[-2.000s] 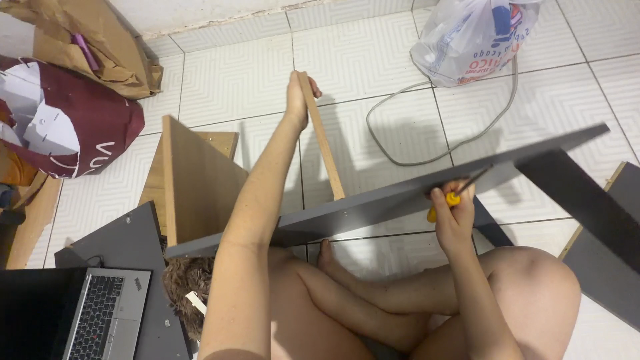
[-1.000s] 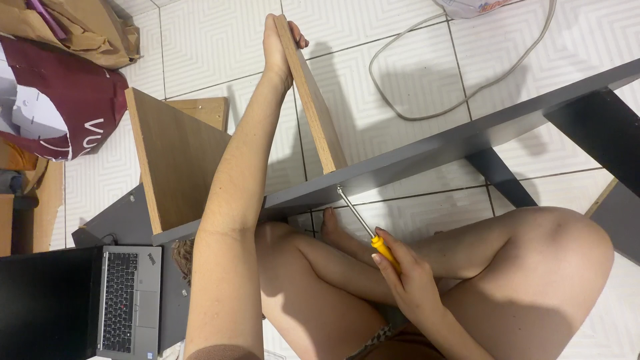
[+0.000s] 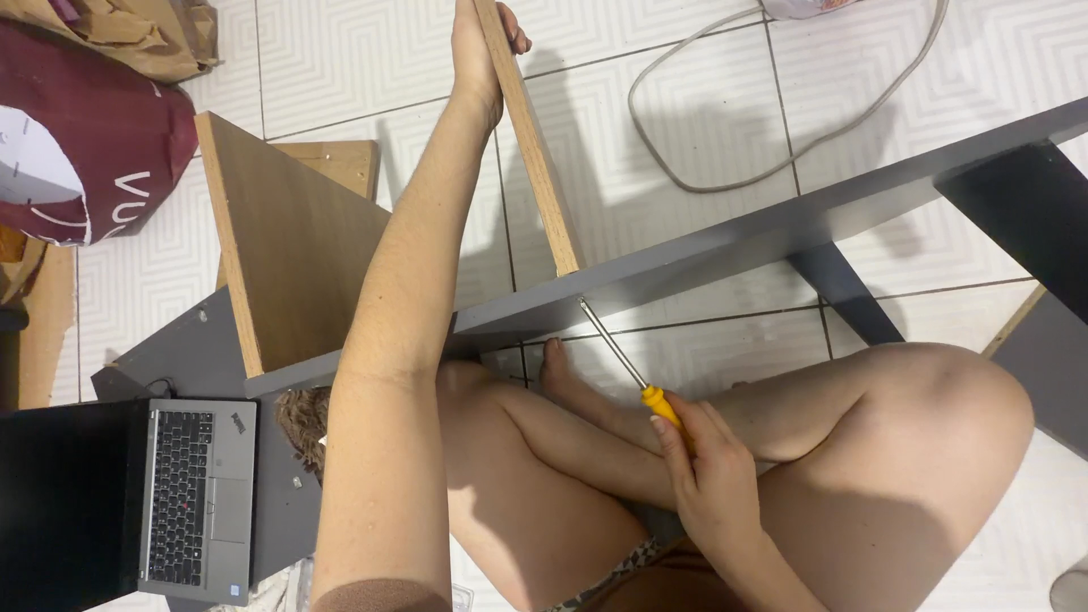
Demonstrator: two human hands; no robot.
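Note:
My left hand [image 3: 480, 55] grips the far end of a wood-coloured board [image 3: 531, 144], seen edge-on, whose near end meets a long grey panel [image 3: 714, 234]. In my right hand [image 3: 714, 480] is a screwdriver [image 3: 616, 350] with a yellow handle; its tip touches the near face of the grey panel, close to where the board meets it. A second wood-coloured board [image 3: 293, 246] stands against the left end of the panel. Dark crosspieces [image 3: 1028, 212] join the panel at the right.
An opened laptop [image 3: 200, 497] rests on a dark panel [image 3: 280, 518] at lower left. A maroon bag [image 3: 110, 127] and brown paper [image 3: 161, 34] lie at upper left. A grey cable [image 3: 722, 187] loops over the tiled floor. Another grey panel [image 3: 1054, 365] is at right.
Two seconds ago the screwdriver was farther right, over the panel; its tip now meets the panel's near face by the board. My left hand keeps its hold. The view has come closer.

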